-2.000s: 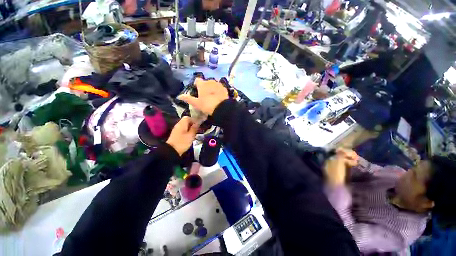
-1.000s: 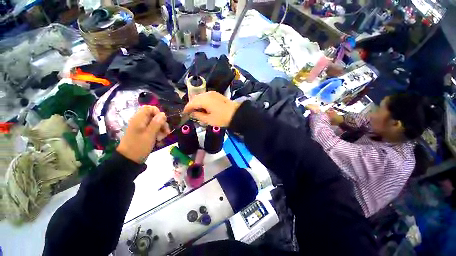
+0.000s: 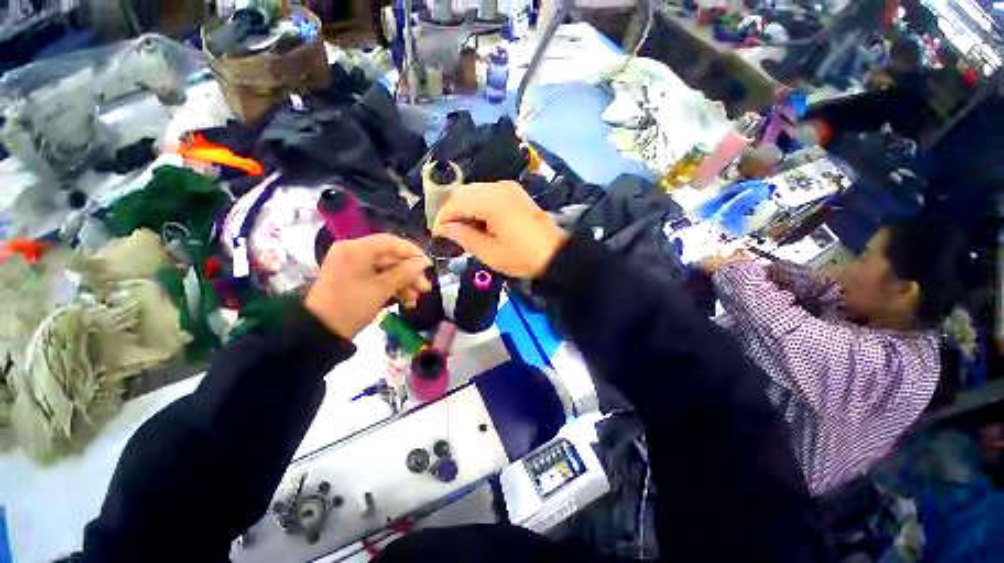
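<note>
My left hand [image 3: 366, 284] and my right hand [image 3: 502, 229] are raised close together above the thread cones, with thumb and fingertips pinched. The thread between them is barely visible. A cream thread cone [image 3: 439, 196] stands just behind my right fingertips. A magenta cone [image 3: 345, 216] stands behind my left hand. A dark cone with a pink centre [image 3: 478, 299] stands below my right hand; another dark one is partly hidden by my left hand. A green cone [image 3: 404, 334] and a magenta cone [image 3: 428, 381] are nearer the white sewing machine head [image 3: 385, 467].
A pale control box [image 3: 556, 481] sits at the machine's right end. Khaki fabric [image 3: 94, 352] is heaped at the left, dark garments [image 3: 341, 138] behind. A person in a checked shirt [image 3: 826, 374] sits at the right. A basket [image 3: 264, 79] stands at the back left.
From over the cones at the back, both hands have come nearer me and parted. In the last second they have drawn closer together again, still pinched. The person at the right has turned towards their machine.
</note>
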